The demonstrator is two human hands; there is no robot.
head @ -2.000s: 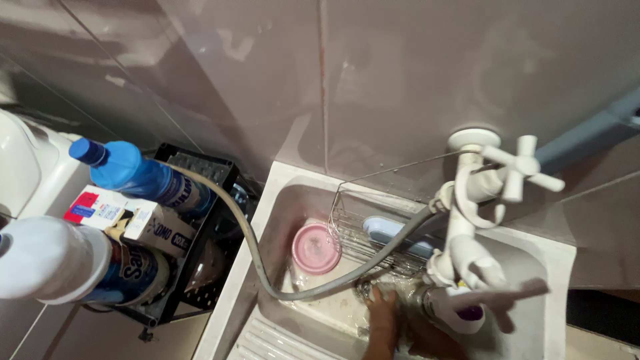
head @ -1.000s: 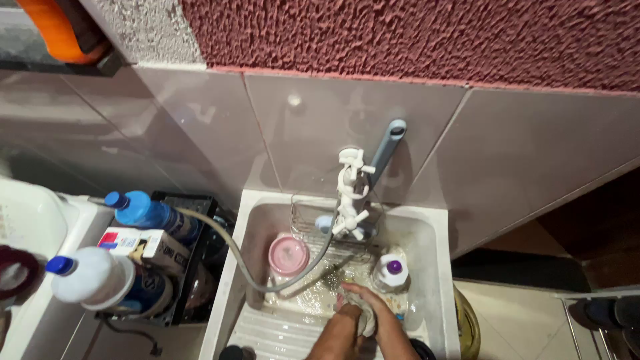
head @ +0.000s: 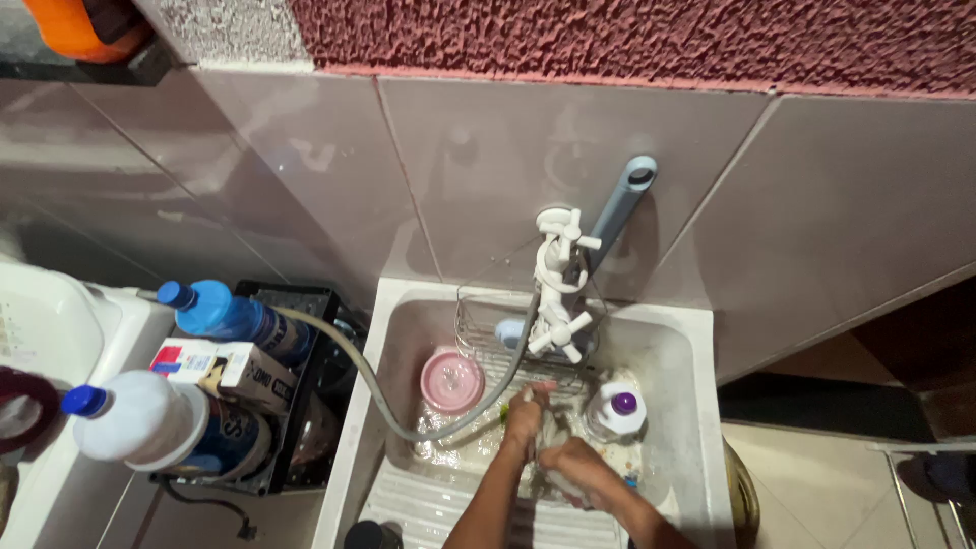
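Both my hands are low in a white laundry sink (head: 701, 427), beneath a white plastic tap (head: 560, 290). My left hand (head: 528, 412) and my right hand (head: 579, 465) grip a wet, pale cloth (head: 545, 446) between them. To the left of my hands lies a round pink dish (head: 452, 381). A white bottle with a purple cap (head: 616, 412) stands to their right. Behind them, a wire rack (head: 488, 343) holds a light-blue object (head: 511, 333). The ribbed washboard (head: 419, 503) slopes in front. Shallow water glistens on the sink's bottom.
A grey hose (head: 381, 412) loops from the tap across the sink to the left. A black crate (head: 297, 412) beside the sink holds a blue bottle (head: 229, 309), a carton (head: 221, 366) and a white jug (head: 137, 419). A grey-blue pipe (head: 621, 202) rises behind the tap.
The view has moved back from the tap since the oldest frame. My hands, close together over the cloth one second ago, are now slightly apart with the cloth between them.
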